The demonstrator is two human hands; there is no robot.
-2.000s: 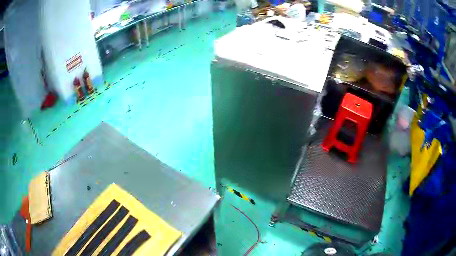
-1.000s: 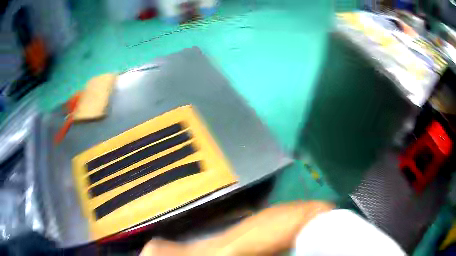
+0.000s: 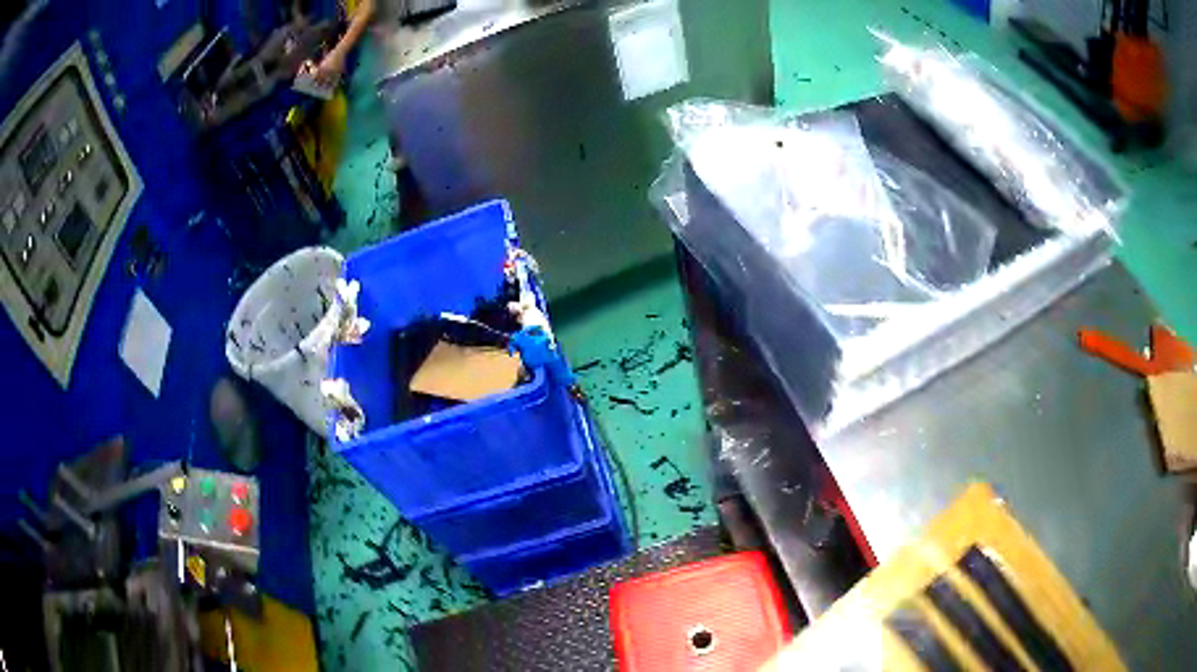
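Note:
Neither of my hands is in the picture. The tan-yellow board (image 3: 1008, 532) is at the lower right, cut off by the bottom edge, with several black rubber strips (image 3: 1013, 607) on it. It overlaps the near edge of the grey metal table (image 3: 958, 440); whether it rests there or is held from outside the picture, I cannot tell. A red stool (image 3: 696, 604) is beside the board at the bottom. The blue tub (image 3: 460, 453) stands left of centre, holding black parts and a brown cardboard piece (image 3: 467, 373).
Plastic film (image 3: 814, 184) covers dark stock on the table. An orange tool (image 3: 1116, 352) and a cardboard pad (image 3: 1175, 418) lie at right. A white bin (image 3: 282, 322) and push-button box (image 3: 210, 509) are left. Another person's arm (image 3: 344, 50) shows at top left. Black scraps litter the floor.
The view has swung left to the tub and presses. The board now shows at the lower right. The bare hand or arm and white sleeve or glove at the bottom have left the picture.

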